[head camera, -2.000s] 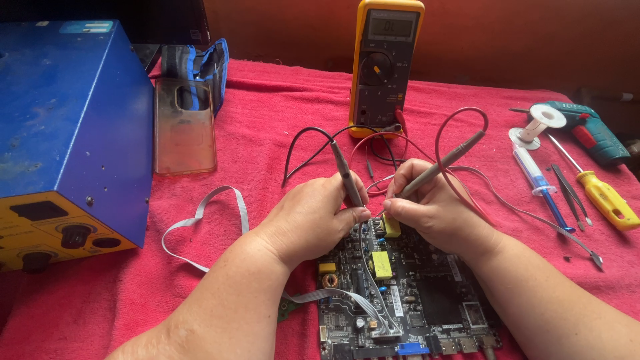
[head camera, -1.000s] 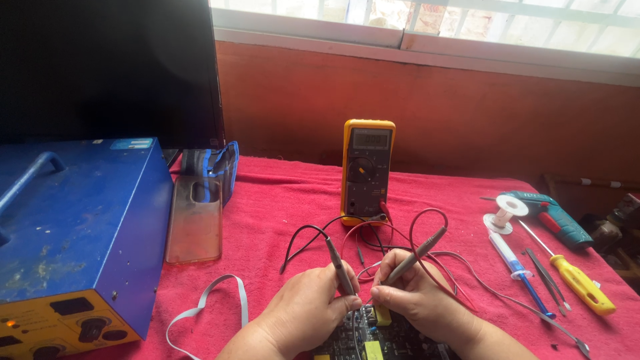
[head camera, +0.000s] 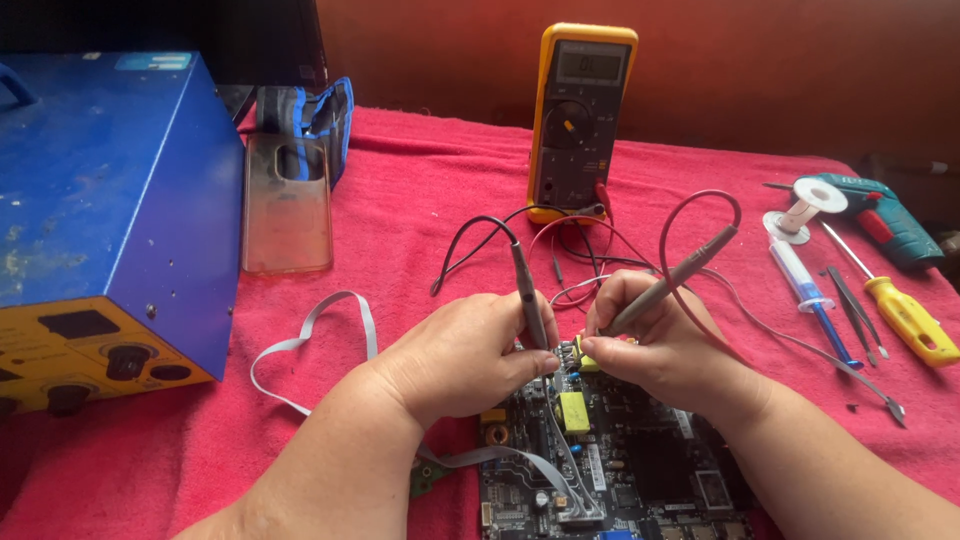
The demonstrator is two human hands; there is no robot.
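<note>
My left hand (head camera: 480, 352) grips a grey test probe (head camera: 529, 300) on a black lead, held nearly upright over the far left part of a black circuit board (head camera: 622, 450). Between the fingers of my right hand (head camera: 645, 337) a second grey probe (head camera: 667, 281), on a red lead, slants down to the board's far edge. The fingers and board parts hide both probe tips. Behind the hands a yellow-framed digital multimeter (head camera: 581, 120) stands upright, its display lit with characters. A yellow transformer (head camera: 574, 412) and a grey ribbon cable (head camera: 517, 454) are on the board.
A blue and yellow bench unit (head camera: 112, 195) with knobs stands left, near a clear phone case (head camera: 287, 217) and a fabric pouch (head camera: 326, 124). On the right lie a spool (head camera: 802, 210), a syringe (head camera: 810, 296), tweezers (head camera: 855, 311), a yellow-handled screwdriver (head camera: 911, 322) and a green power drill (head camera: 885, 217).
The view tilted up, then back down. Both hands keep hold of the probes at the far part of the board, with no plain change in grip.
</note>
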